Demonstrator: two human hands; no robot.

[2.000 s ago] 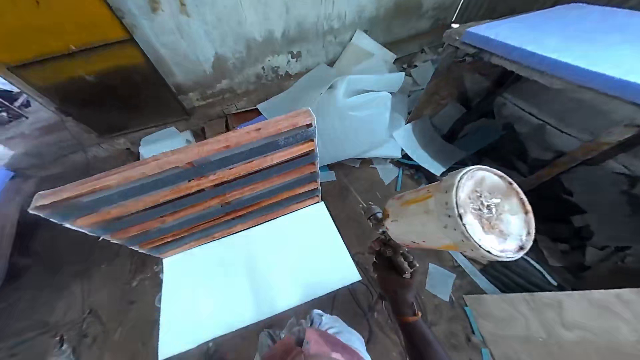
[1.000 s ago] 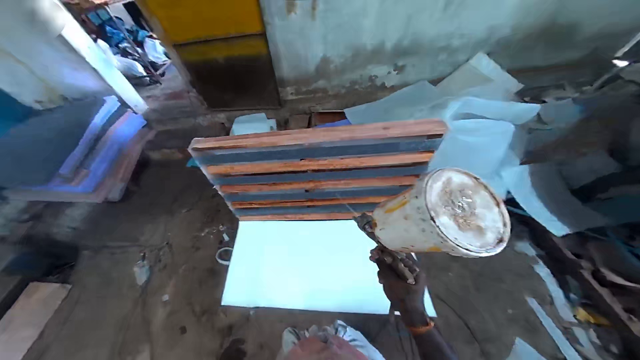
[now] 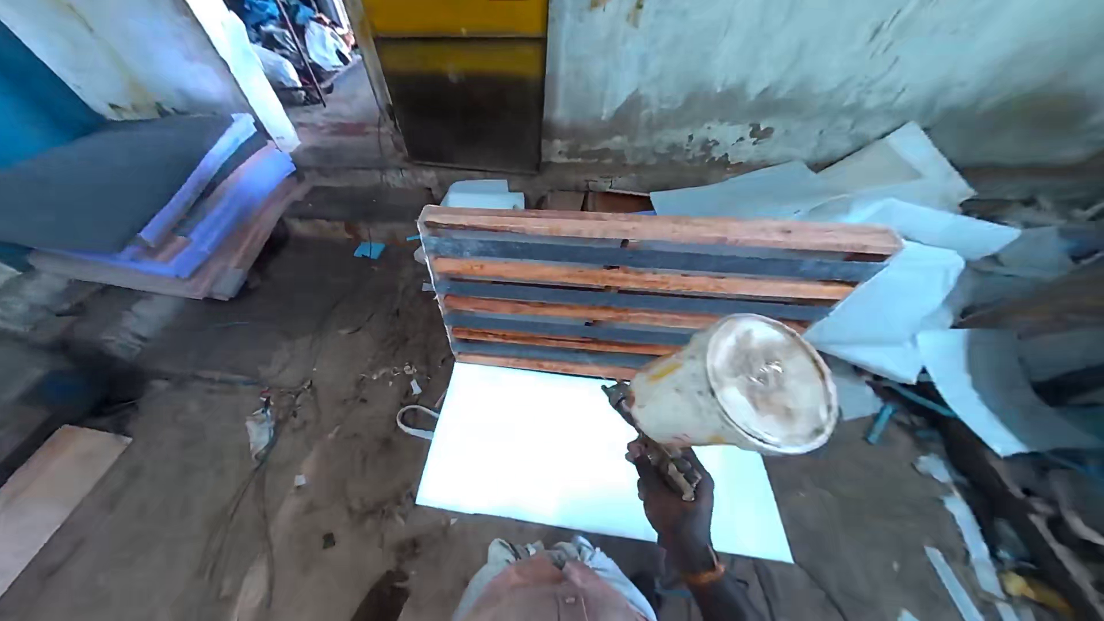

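Observation:
My right hand (image 3: 677,500) is closed around the grip of a dirty spray gun (image 3: 651,440) with a large, stained, pale cup (image 3: 690,388) on it. The cup's round lid faces me, and the gun's tip points up and left. Below and behind them a bright white sheet (image 3: 526,440) lies on the floor. Along its far edge a panel with reddish wooden slats (image 3: 638,276) and grey strips between them stands tilted. Part of its lower right side is hidden by the cup. A dark, blurred shape at the bottom edge may be my left hand (image 3: 381,597); its fingers cannot be made out.
Grey and violet-edged sheets (image 3: 112,190) are stacked at the left. A board (image 3: 52,500) lies at the lower left. Pale sheets (image 3: 906,259) lean by the wall at the right, with scraps and strips (image 3: 953,578) on the floor. A yellow and dark door (image 3: 461,95) stands behind.
The view has swung left. My right hand, shut on the spray gun, has moved from the right of the white sheet to over it.

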